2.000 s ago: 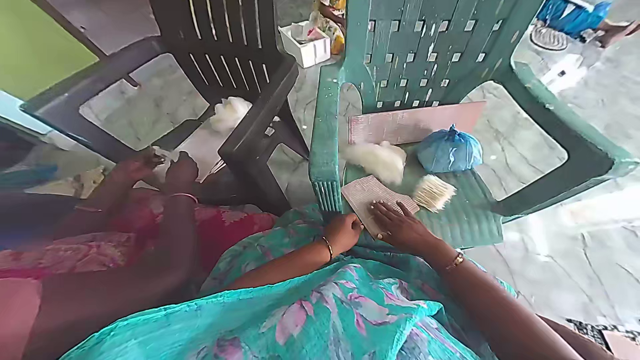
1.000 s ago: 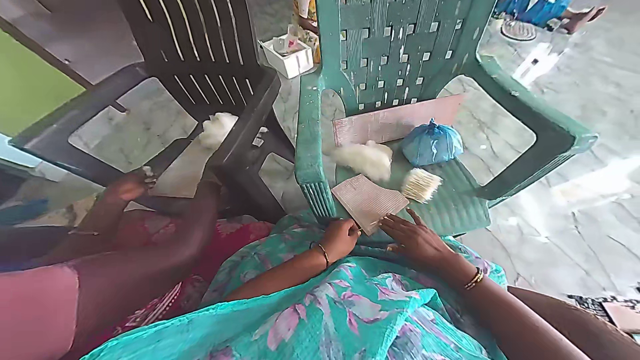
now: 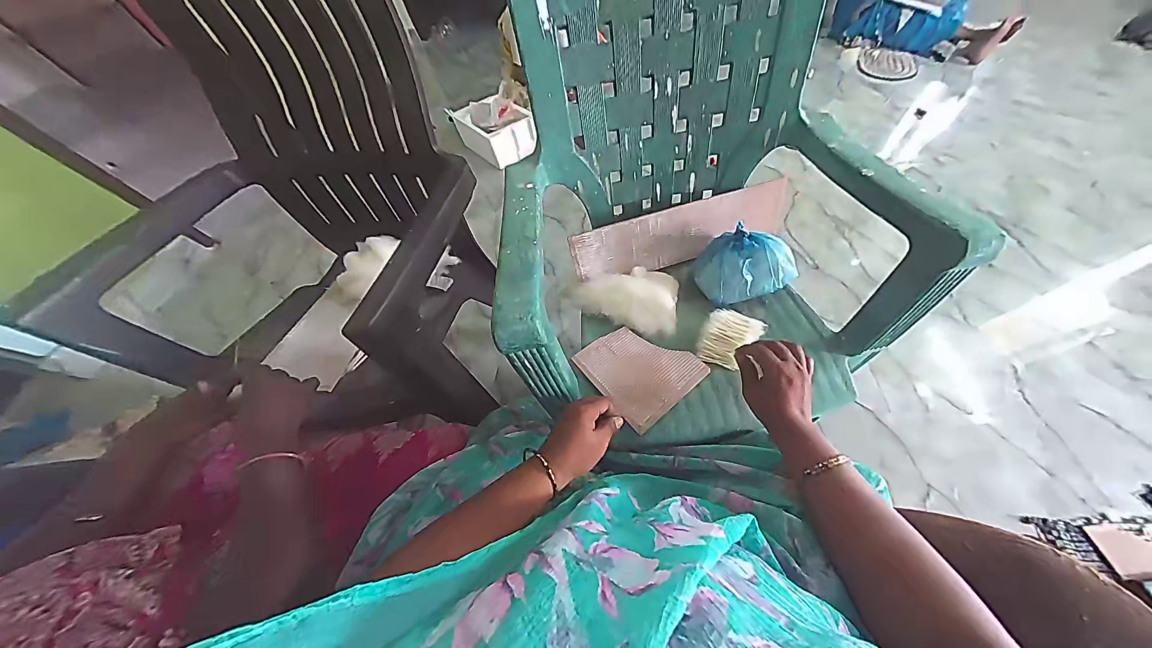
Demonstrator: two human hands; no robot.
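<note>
My left hand (image 3: 583,438) is at the near edge of the green chair's seat, its fingers at the lower corner of a small piece of corrugated cardboard (image 3: 641,376); whether it grips the corner I cannot tell. My right hand (image 3: 778,382) is at the near right side of a bundle of thin cotton wicks (image 3: 727,338), fingers curled; what lies in them is hidden. Behind the cardboard piece lies a tuft of white cotton (image 3: 634,300). A tied blue plastic bag (image 3: 745,266) sits behind the wicks. A longer cardboard strip (image 3: 679,227) leans at the chair's back.
The green plastic chair (image 3: 936,220) has raised armrests on both sides. At left, another person's hands (image 3: 270,400) work beside a dark plastic chair (image 3: 405,261) bearing cotton (image 3: 367,263) and a pale board. A white box (image 3: 497,135) stands behind, between the chairs. Another person's foot (image 3: 990,40) shows far right.
My right hand has moved right, off the small cardboard piece, to the wick bundle. My left hand stays near the cardboard's lower corner.
</note>
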